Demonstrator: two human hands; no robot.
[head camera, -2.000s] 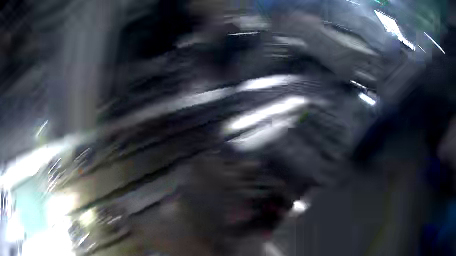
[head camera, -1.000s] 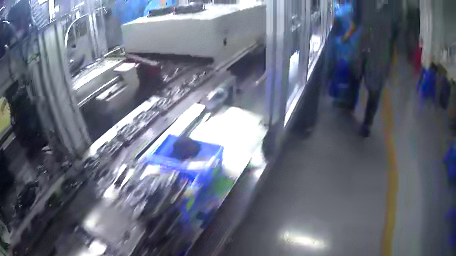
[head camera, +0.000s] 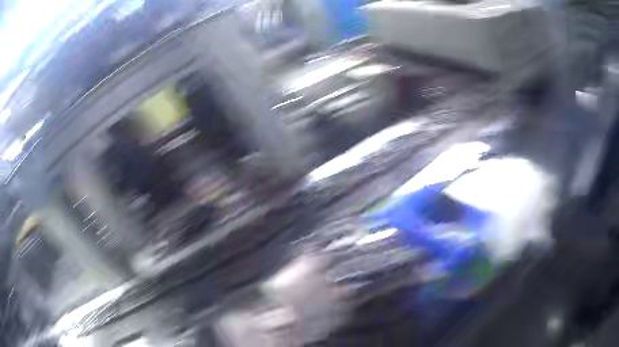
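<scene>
The view is strongly blurred by motion. Neither my left hand nor my right hand can be made out. Nearest in front, a blue bin (head camera: 438, 220) with a dark spot in it lies right of centre, beside a glaring white surface (head camera: 509, 196). A pale pinkish-grey shape (head camera: 305, 291) shows at the bottom centre; what it is cannot be told. Dark and silvery small things (head camera: 360, 257) lie between them, too smeared to name.
A long rail or conveyor line (head camera: 237, 237) runs from lower left to upper right. A grey upright post (head camera: 248, 95) stands behind it. A large pale box-like housing (head camera: 441, 30) is at the top right. A yellow patch (head camera: 161, 112) shows at upper left.
The view has swung left: the blue bin, white surface and pale housing now sit further right. The walkway and the walking person have left the picture.
</scene>
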